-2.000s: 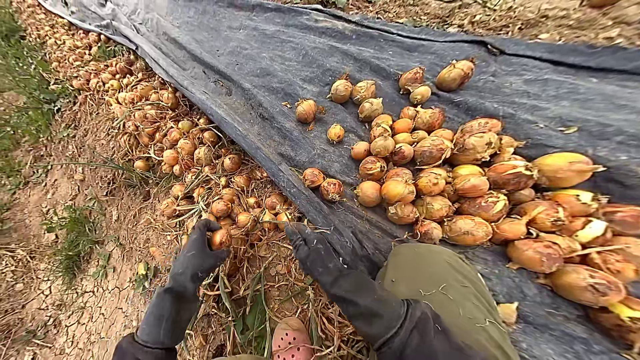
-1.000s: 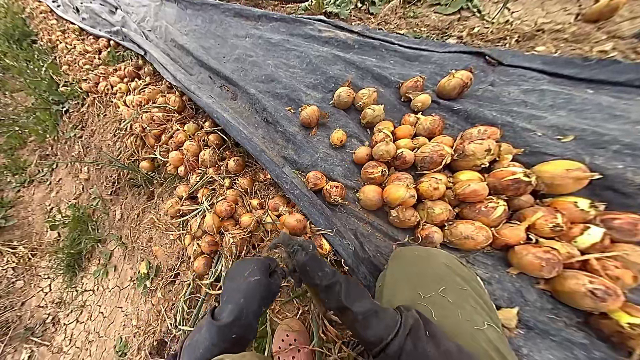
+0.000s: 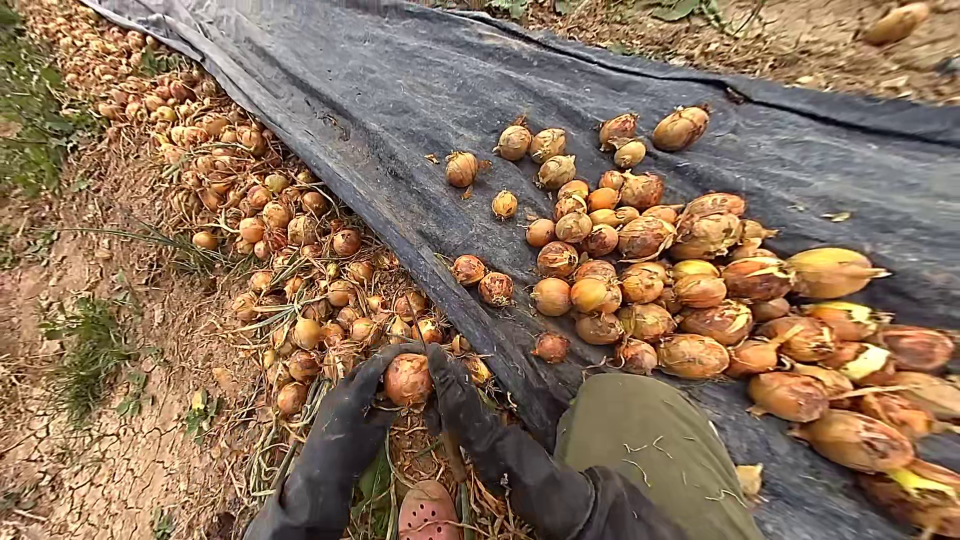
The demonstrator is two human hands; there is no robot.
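Between my two dark-gloved hands an orange-brown onion (image 3: 407, 380) is held low in the middle of the view. My left hand (image 3: 365, 397) curls around its left side. My right hand (image 3: 457, 390) is against its right side, and a thin dark tool, perhaps a blade, shows beside its fingers; its kind I cannot tell. Just beyond my hands lies a long heap of onions with dry tops (image 3: 341, 292) on the soil. To the right, many trimmed onions (image 3: 694, 356) rest on a black fabric sheet (image 3: 360, 97).
My knee in green trousers (image 3: 645, 450) presses near the sheet's edge. A pink clog (image 3: 427, 511) stands below my hands. Cracked dry soil (image 3: 97, 442) and tufts of weeds (image 3: 90, 352) lie at the left. A lone onion (image 3: 896, 22) lies on soil beyond the sheet.
A small onion now lies on the sheet near my right hand, where none lay before. My hands, apart two seconds ago, are now together at an onion.
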